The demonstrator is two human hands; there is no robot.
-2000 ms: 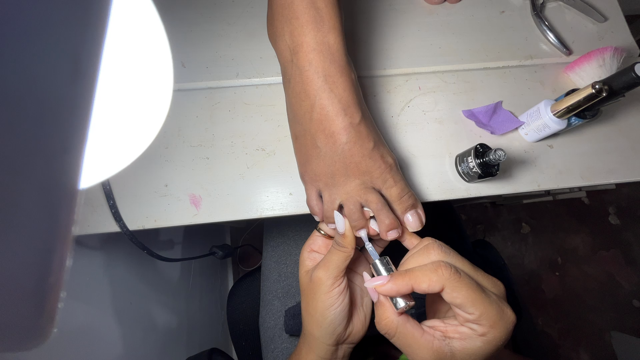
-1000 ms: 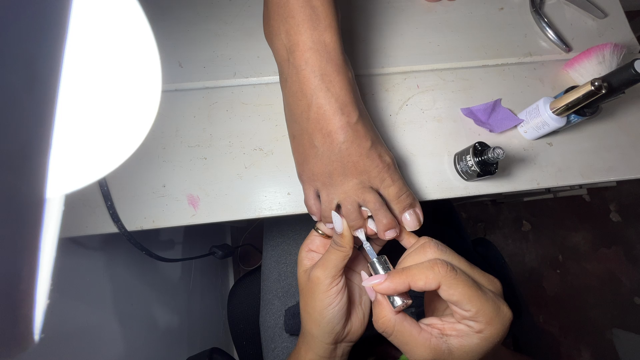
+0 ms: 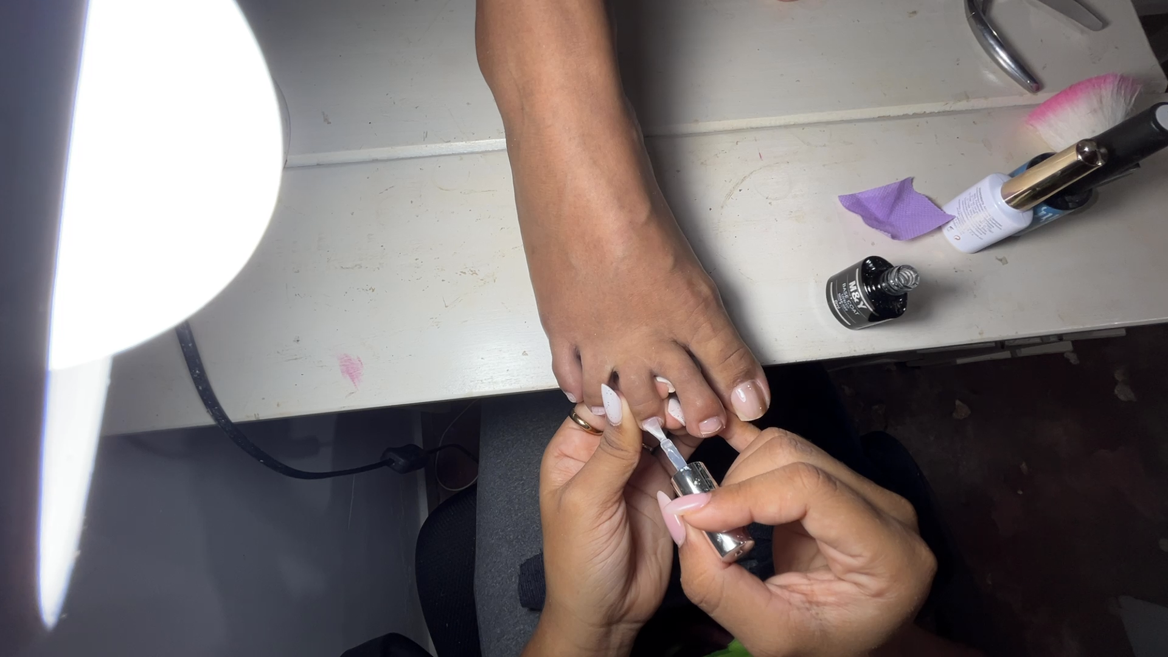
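Another person's bare foot (image 3: 611, 246) rests on the white table, its toes at the front edge. My left hand (image 3: 602, 511), with a ring, holds the smaller toes from below, its thumb on top and long pale nails showing. Between finger and thumb my right hand (image 3: 812, 538) grips the silver cap of a nail polish brush (image 3: 673, 452). The brush tip touches the nail of the middle toe. The big toenail (image 3: 748, 400) looks glossy. An uncapped black base coat bottle (image 3: 862, 294) stands on the table to the right of the foot.
A bright lamp (image 3: 173, 182) fills the upper left, with a black cable (image 3: 246, 447) below. On the right are a purple wipe (image 3: 897, 210), a white bottle with a gold cap (image 3: 988, 214), a pink and white fluffy brush (image 3: 1086, 109) and a curved metal tool (image 3: 999, 46). The table edge (image 3: 438, 399) runs under the toes.
The lamp takes up more of the view at the left than two seconds ago. Both hands stay at the toes, and the brush is still at the middle toe.
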